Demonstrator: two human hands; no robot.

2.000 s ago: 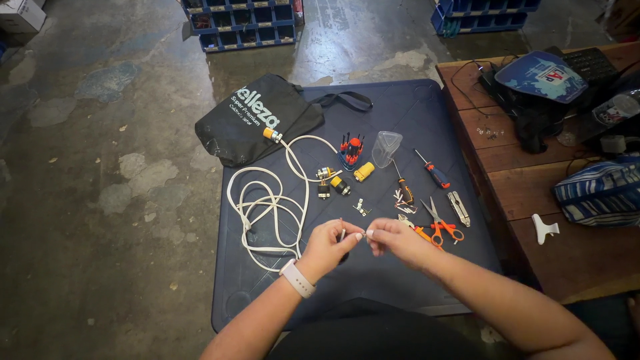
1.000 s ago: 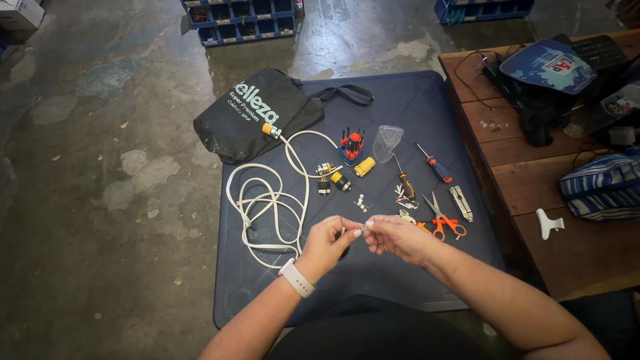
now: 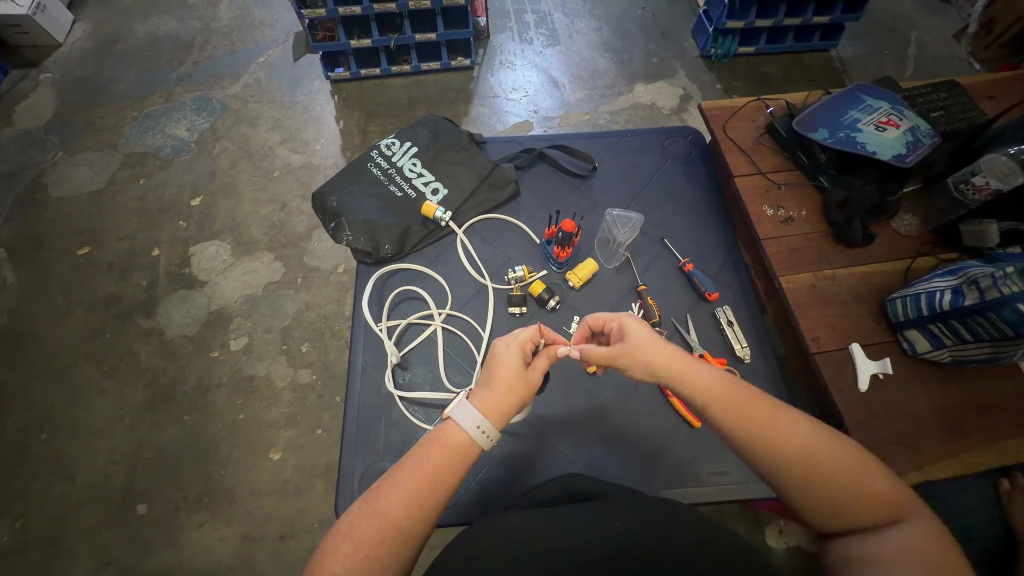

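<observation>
My left hand [image 3: 516, 368], with a watch on its wrist, and my right hand [image 3: 620, 346] meet fingertip to fingertip above a dark folding table. Both pinch something small, too hidden to name. Just beyond them lie small metal parts [image 3: 573, 325], black-and-yellow electrical plugs [image 3: 545, 295] and a yellow connector body [image 3: 582, 273]. White cable [image 3: 436, 310] lies in loops to the left, a yellow-ended plug [image 3: 436, 212] on it. Right of my hands are a black-and-orange screwdriver [image 3: 649, 306], scissors [image 3: 696, 340], orange-handled pliers [image 3: 681, 407] and a multitool [image 3: 733, 334].
A black cloth bag [image 3: 408, 188] covers the far left corner. Behind the plugs stand a precision screwdriver set [image 3: 562, 240] and its clear cover [image 3: 618, 237]. A blue-and-red screwdriver [image 3: 698, 280] lies farther right. A wooden table [image 3: 840, 300] adjoins, holding a striped bag [image 3: 960, 308] and a white clip [image 3: 868, 367].
</observation>
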